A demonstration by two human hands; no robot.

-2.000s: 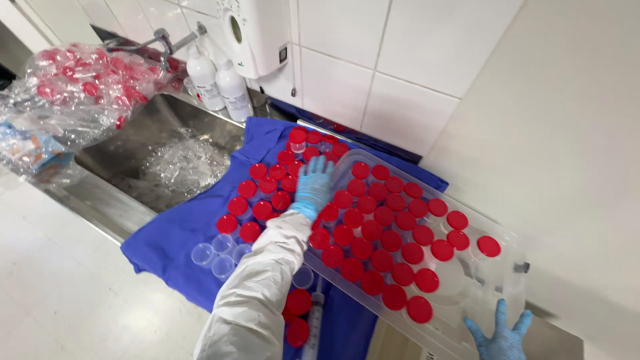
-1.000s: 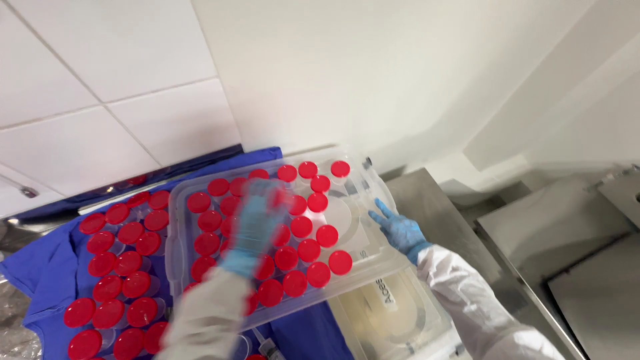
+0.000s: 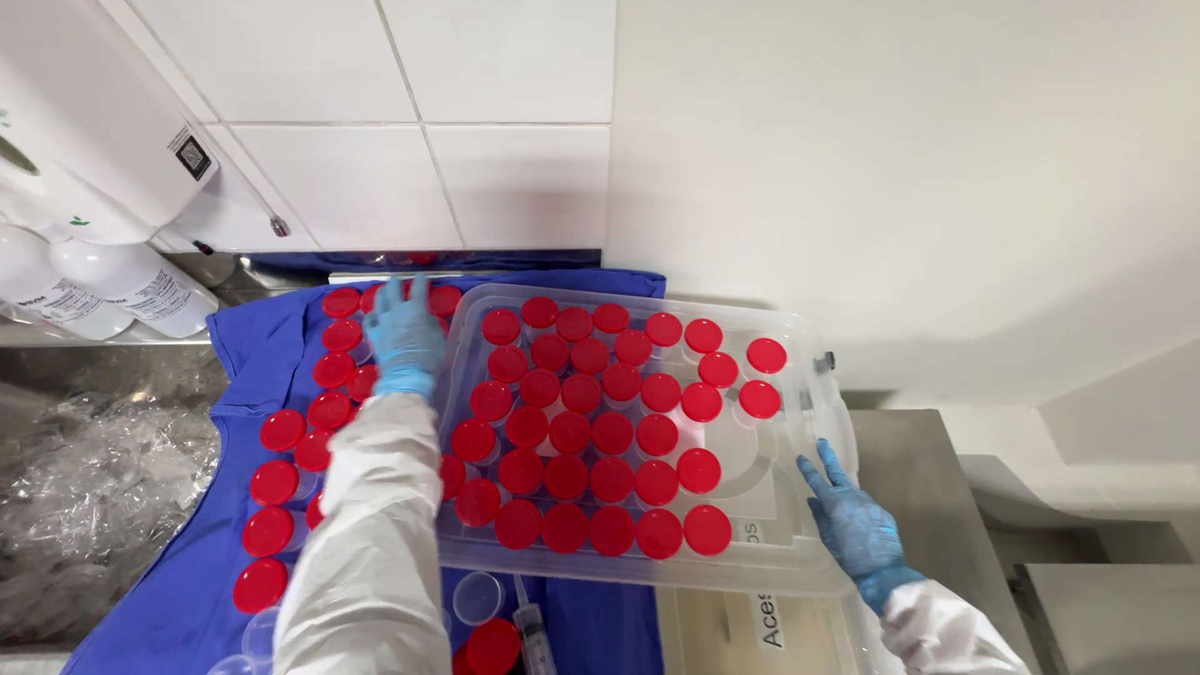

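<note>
My left hand (image 3: pixel 405 339), in a light blue glove, reaches over the red-lidded clear cups (image 3: pixel 333 370) on a blue cloth (image 3: pixel 591 619), at the back left. Its fingers touch or hover over the lids there; whether it grips one is hidden. A translucent plastic lid or tray (image 3: pixel 628 572) holds many more red-lidded cups (image 3: pixel 612 433), standing in loose rows, fewer toward its right end. At the tray's right edge my right hand (image 3: pixel 855 520), gloved too, rests with its fingers spread.
A steel sink (image 3: pixel 23 375) with crumpled clear plastic (image 3: pixel 112 487) lies left. White bottles (image 3: pixel 155 286) stand behind it, below a wall dispenser (image 3: pixel 84 112). A syringe (image 3: pixel 534 642) and an unlidded cup (image 3: pixel 479 598) lie in front of the tray, beside a clear box (image 3: pixel 750 633).
My left hand has moved from above the tray to the cups on the cloth at its left. My right hand remains by the tray's right edge. The view has shifted.
</note>
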